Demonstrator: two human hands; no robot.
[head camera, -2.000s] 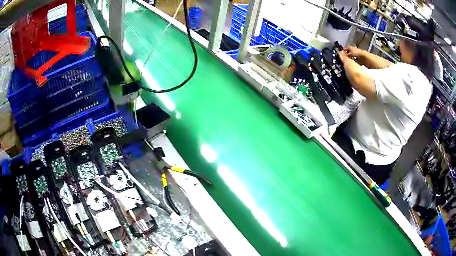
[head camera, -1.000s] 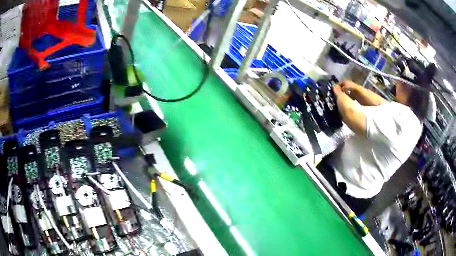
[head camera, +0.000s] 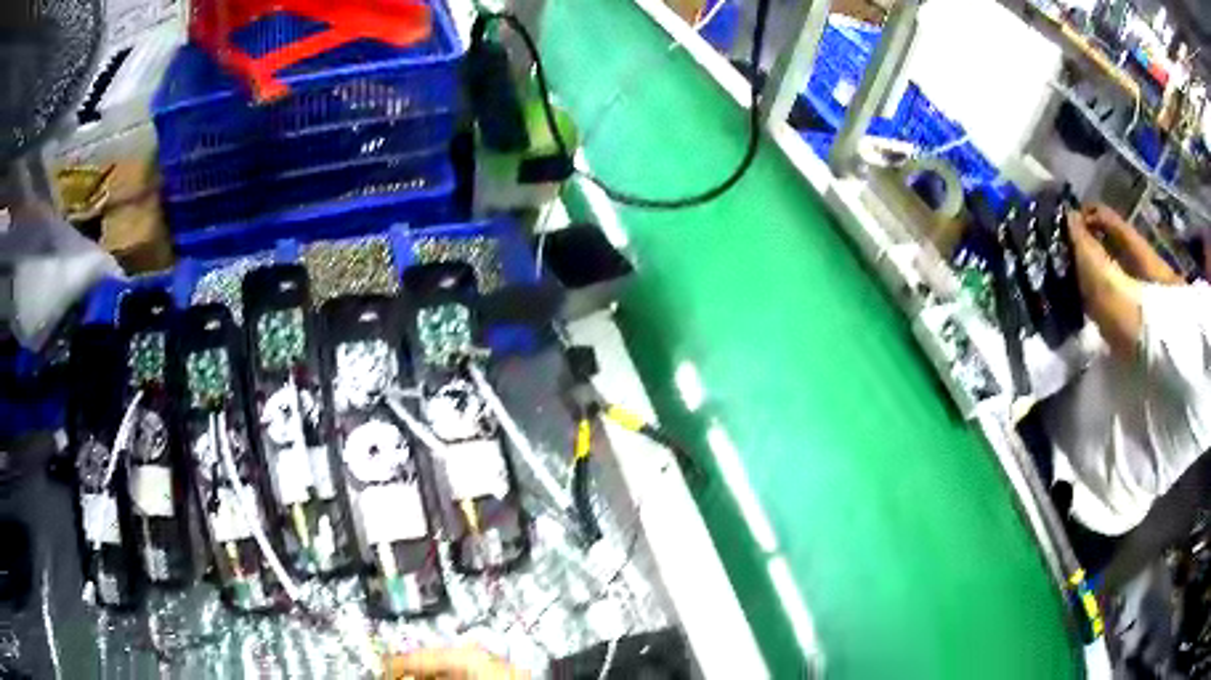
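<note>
Several long black housings (head camera: 379, 452) lie side by side on the bench at the left. Each shows a green circuit board (head camera: 444, 332) at its far end, a round silver-white disc and a white block (head camera: 393, 513). Thin white cables lie across some of them. A small part of one hand, which looks like my right hand (head camera: 454, 663), shows at the bottom edge below the housings. It is blurred and cut off, so its grip is hidden. My left hand is out of the picture.
Blue bins of small screws (head camera: 352, 270) stand behind the housings, with stacked blue crates (head camera: 312, 133) and a red stool beyond. Yellow-and-black pliers (head camera: 584, 458) lie at the bench's right edge. A green conveyor (head camera: 797, 399) runs alongside. A person works across it.
The view has swung left, so the housings and crates now stand further right in the picture. A hand has come in at the bottom edge.
</note>
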